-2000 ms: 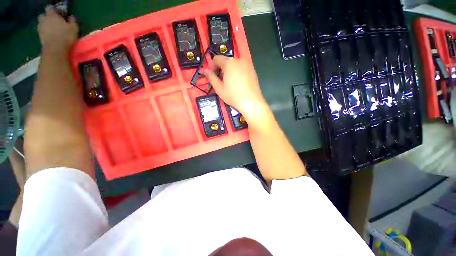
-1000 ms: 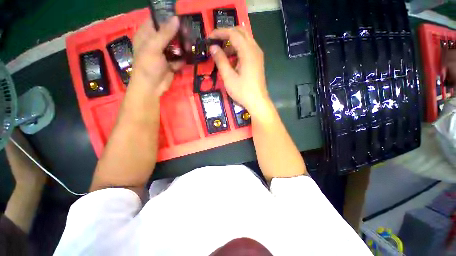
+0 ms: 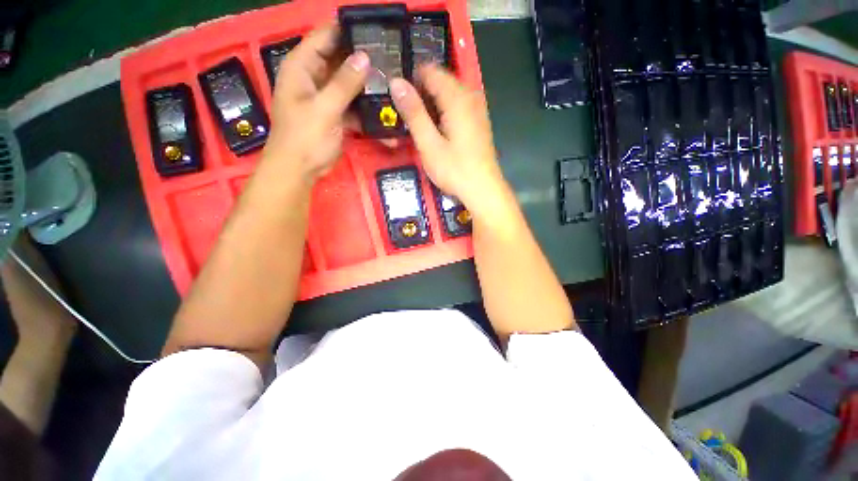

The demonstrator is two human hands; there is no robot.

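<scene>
A phone unit (image 3: 379,66) with a yellow round spot is held above the red pocket tray (image 3: 179,224). My left hand (image 3: 315,99) grips its left side, thumb on its face. My right hand (image 3: 447,122) holds its right side near the lower end. A separate housing frame cannot be made out; a dark edge runs around the unit. More phone units lie in the tray's upper row, such as one at the left end (image 3: 174,130), and two lie in the lower row at right, one of them fully visible (image 3: 403,207).
A loose frame (image 3: 575,190) lies on the dark green bench. Glossy black blister trays (image 3: 691,188) and a dark flat panel (image 3: 561,56) are at right. Another red tray (image 3: 805,150) is at far right. A pale green fan (image 3: 56,197) stands at left, near another person's arm (image 3: 33,329).
My left hand came from the far upper left to the tray with a phone unit. My right hand no longer shows a separate frame. Both hands now hold the unit.
</scene>
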